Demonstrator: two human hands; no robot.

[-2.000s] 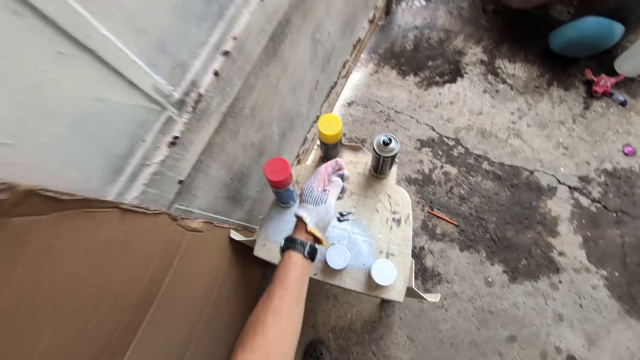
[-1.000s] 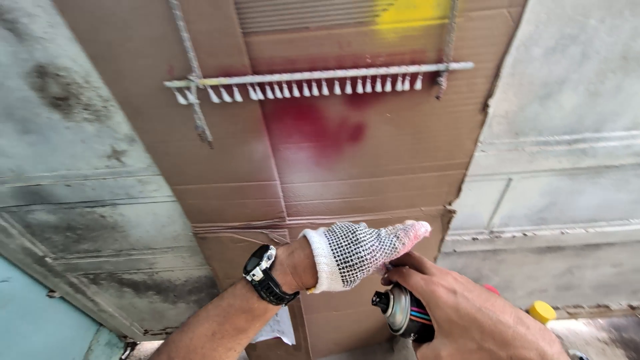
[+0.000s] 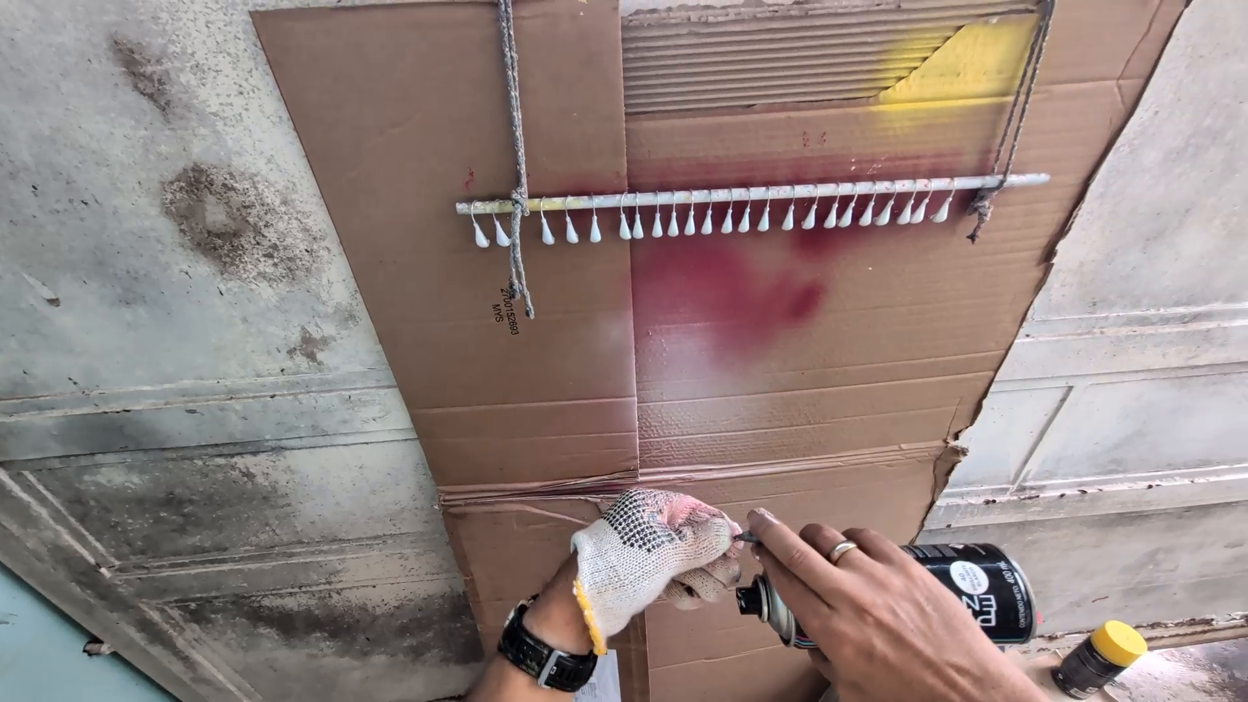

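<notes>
My left hand [image 3: 663, 546], in a white dotted knit glove with a black watch at the wrist, is closed around something too hidden to name. Bare and wearing a ring, my right hand [image 3: 877, 604] holds a black spray paint can [image 3: 985, 590] on its side. A small dark piece [image 3: 747, 537] shows between the right fingertips and the glove. Above both hands, a whitish rod [image 3: 751, 195] hangs from grey cords [image 3: 517, 146], with a row of small white teardrop-shaped pieces [image 3: 726, 219] hooked along it.
Behind the rod stands a cardboard sheet [image 3: 526, 390] with red, yellow and white paint marks. Stained metal panels [image 3: 234, 292] flank it on both sides. A spray can with a yellow cap [image 3: 1118, 643] stands at the lower right.
Two seconds ago my gloved hand was over a small stand with spray cans; now both hands are before the cardboard. Since one second ago, my left hand has drawn its fingers in. The view swung widely.
</notes>
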